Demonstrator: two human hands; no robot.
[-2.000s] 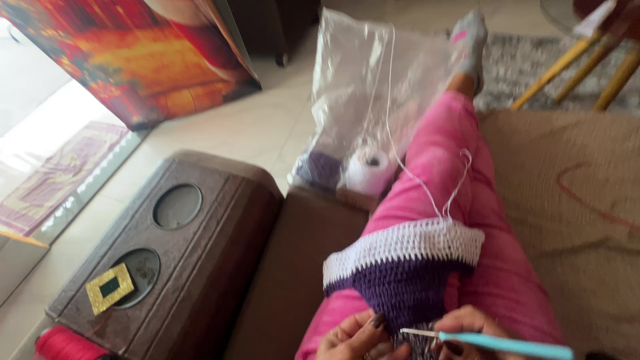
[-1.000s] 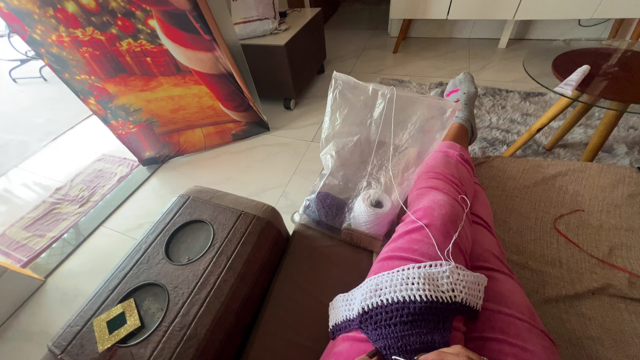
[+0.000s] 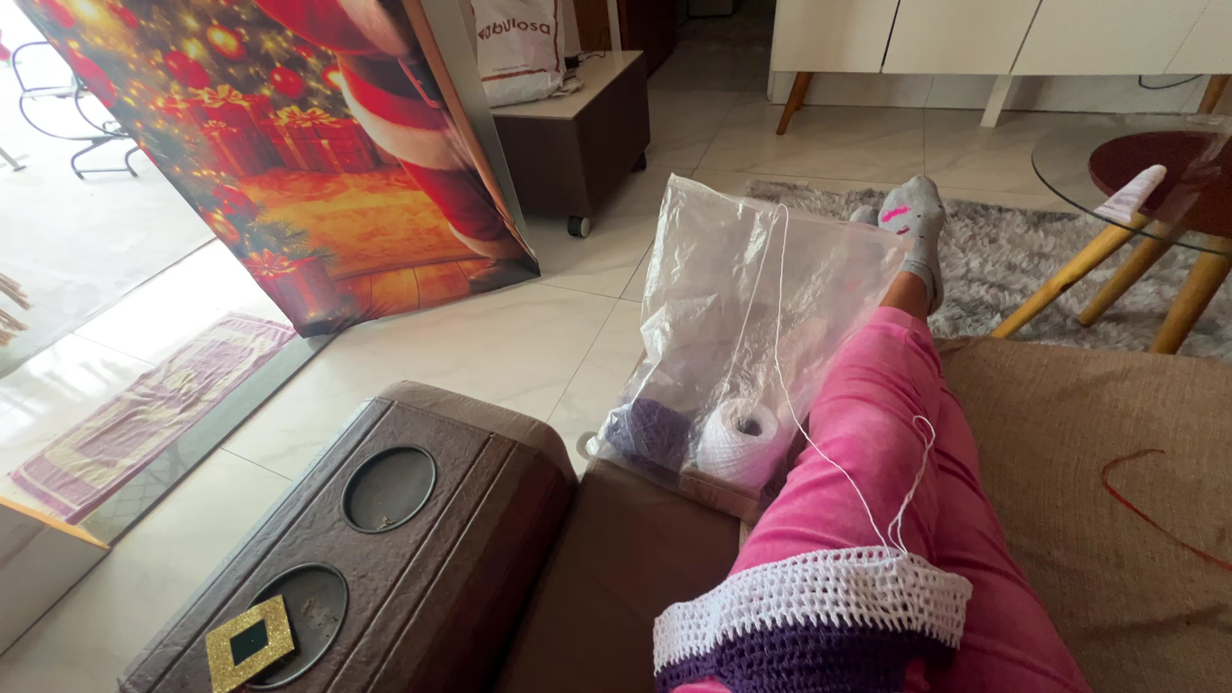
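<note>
Neither of my hands shows in the head view now. A crocheted piece [image 3: 813,608], white along its upper band and purple below, lies across my thighs in pink trousers; its lower part is cut off by the frame's bottom edge. White yarn [image 3: 780,327] runs from the piece up over a clear plastic bag [image 3: 712,279], and a loose loop of it rests on my leg. Inside the bag sit a white yarn ball [image 3: 739,445] and, to its left, a purple yarn ball [image 3: 647,433]. The crochet hook is out of view.
Left of my legs is a brown armrest console [image 3: 452,452] with two round cup holders; a gold glitter square [image 3: 248,643] lies partly over the nearer one. A red strand [image 3: 1145,505] lies on the brown couch cover at right. Beyond stand a glass-topped table [image 3: 1078,183] and a rolling cabinet [image 3: 577,144].
Both hands, with a light-blue-handled crochet hook between them, have dropped out of the bottom of view. The view has tilted up. The piece remains on my thighs.
</note>
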